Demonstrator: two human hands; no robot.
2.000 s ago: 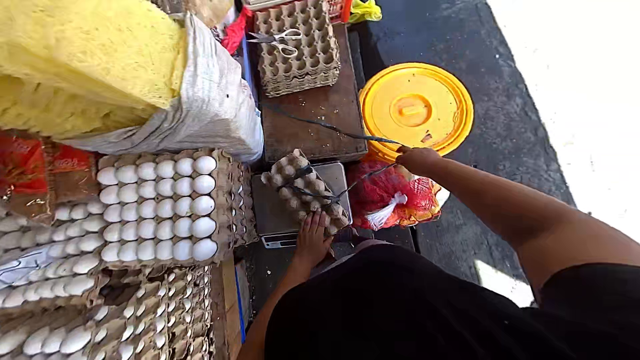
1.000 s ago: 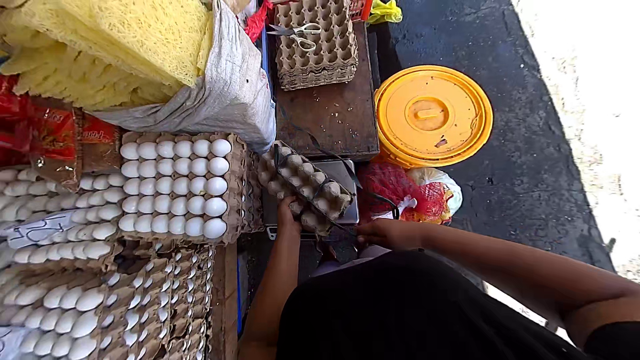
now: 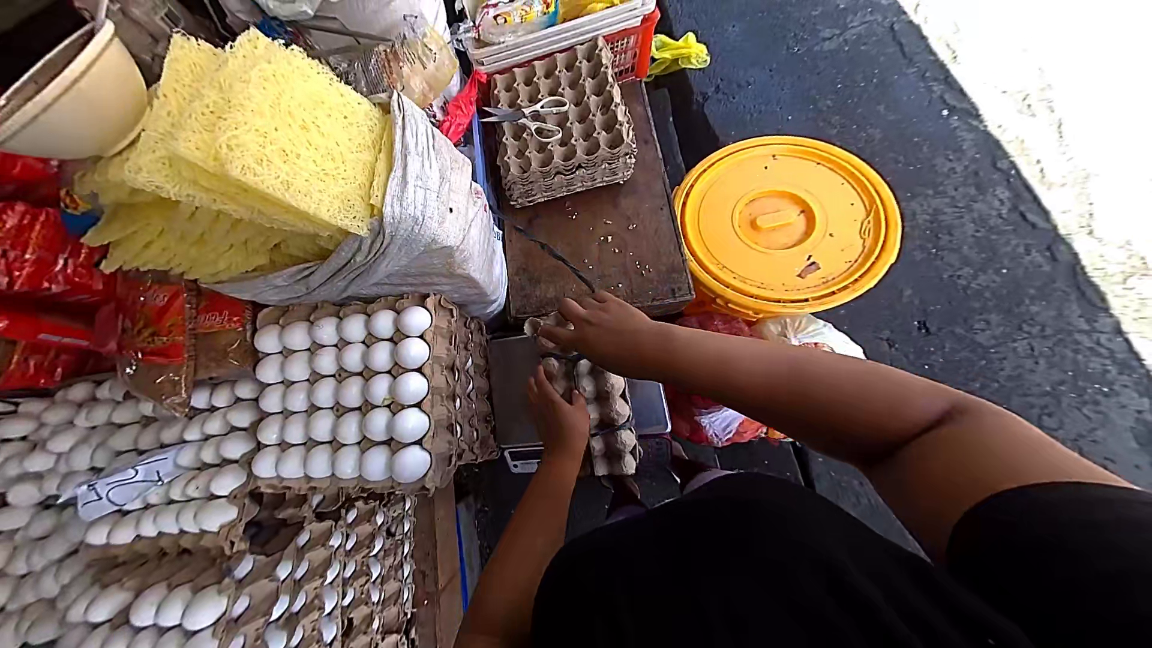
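Note:
A small grey pulp egg carton (image 3: 610, 405) stands over the metal platform of a weighing scale (image 3: 513, 387), with dark cord around it. My left hand (image 3: 560, 418) lies against the carton's left side, fingers spread toward its top. Over the carton's far end is my right hand (image 3: 607, 333), its fingers bent; whether they pinch the cord cannot be seen. A dark twisted cord (image 3: 558, 254) runs from beside the right hand across the brown wooden board (image 3: 585, 238). The carton's contents are hidden.
White eggs in stacked trays (image 3: 346, 391) stand at left. Scissors (image 3: 531, 117) lie on empty egg trays (image 3: 567, 148) beyond the board. A yellow lidded bucket (image 3: 783, 225) and a red mesh bag (image 3: 711, 405) are at right. A white sack (image 3: 432, 216) holds yellow sheets.
The carton has turned more upright in the view. My right hand has moved from the carton's near end to its far end, and my left hand now rests on its left side.

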